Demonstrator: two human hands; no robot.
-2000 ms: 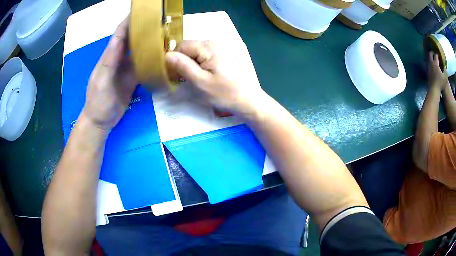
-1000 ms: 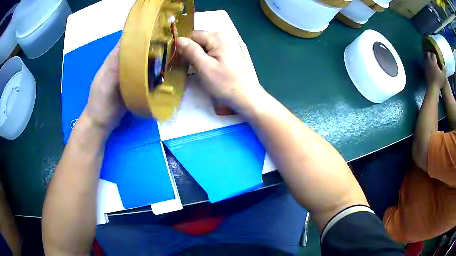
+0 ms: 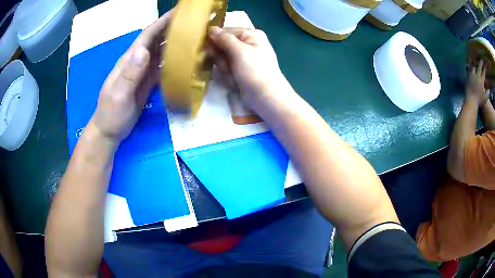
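Note:
The round wood-grain base (image 3: 184, 57) stands on edge in the air above the flat blue-and-white carton (image 3: 144, 179), blurred, its open side turned to the right. My left hand (image 3: 122, 89) is at its left side, palm against the outer face, fingers partly behind it. My right hand (image 3: 247, 62) reaches to the open side, thumb and fingers at the inner edge. The fan and wires inside cannot be made out. Whether my right fingers pinch a wire is hidden.
A white drum with a dark round patch (image 3: 406, 71) lies on the dark green table (image 3: 325, 81) at the right. White drums with wood-grain bands (image 3: 320, 16) stand at the back. Translucent cups (image 3: 19, 106) are at the left. Another person's arm (image 3: 464, 117) is at the far right.
The base has moved to the right and turned, so its red wire and fan no longer show. Both hands have moved with it. The other person's wood-grain piece at far right has tilted.

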